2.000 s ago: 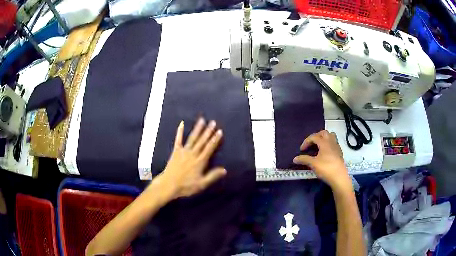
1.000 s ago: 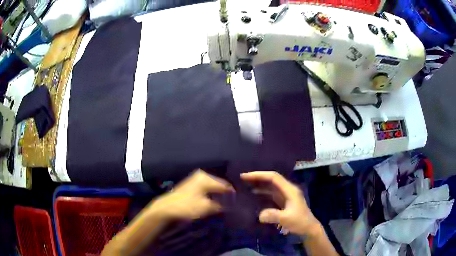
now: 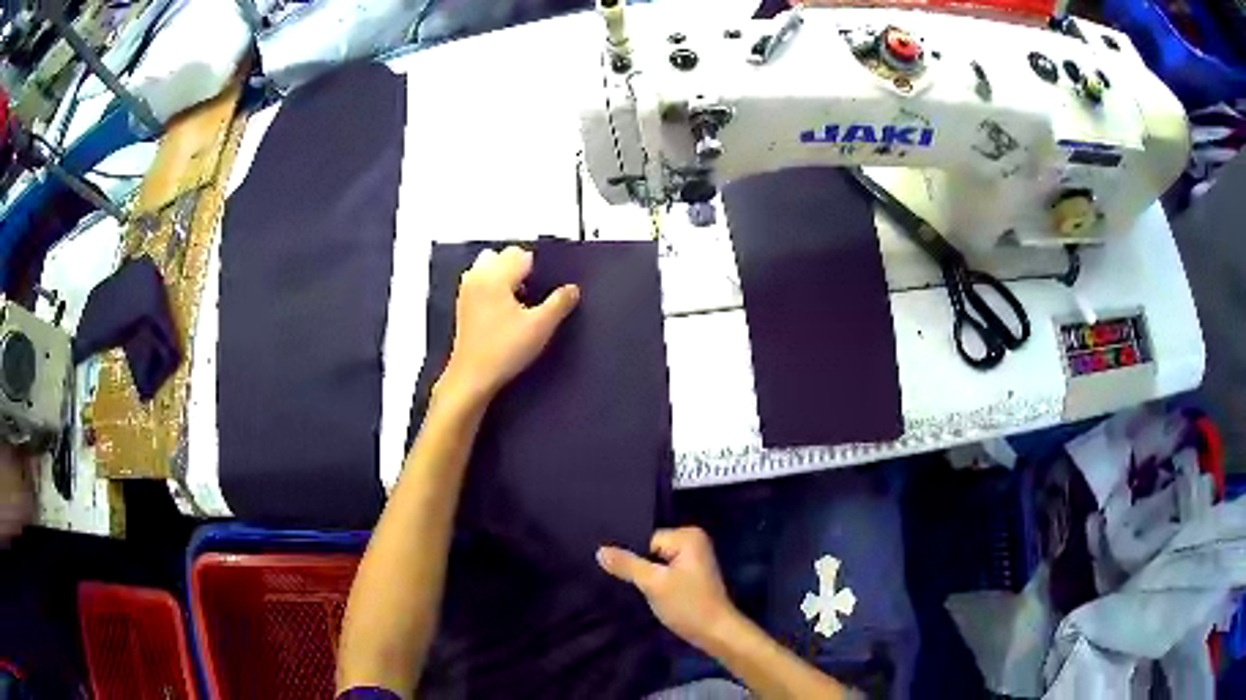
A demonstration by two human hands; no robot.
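Observation:
A dark cut panel (image 3: 574,397) lies on the white table in front of the sewing machine (image 3: 875,130) and hangs over the front edge onto the lap. Its top edge is just below and left of the needle (image 3: 657,222). My left hand (image 3: 506,321) lies on the panel's upper left part, fingers curled at its top edge. My right hand (image 3: 672,581) holds the panel's right edge below the table edge, thumb on top; its other fingers are partly hidden.
A left stack of long dark panels (image 3: 308,301) lies flat. A shorter dark stack (image 3: 820,315) lies partly under the machine arm, with black shears (image 3: 977,308) to its right. Red baskets (image 3: 280,622) stand below left. White scraps (image 3: 1134,547) lie lower right.
My left hand has moved up to the panel's top. My right hand went from the right stack to the panel's lower right edge. The panel's top edge now sits lower, away from the needle.

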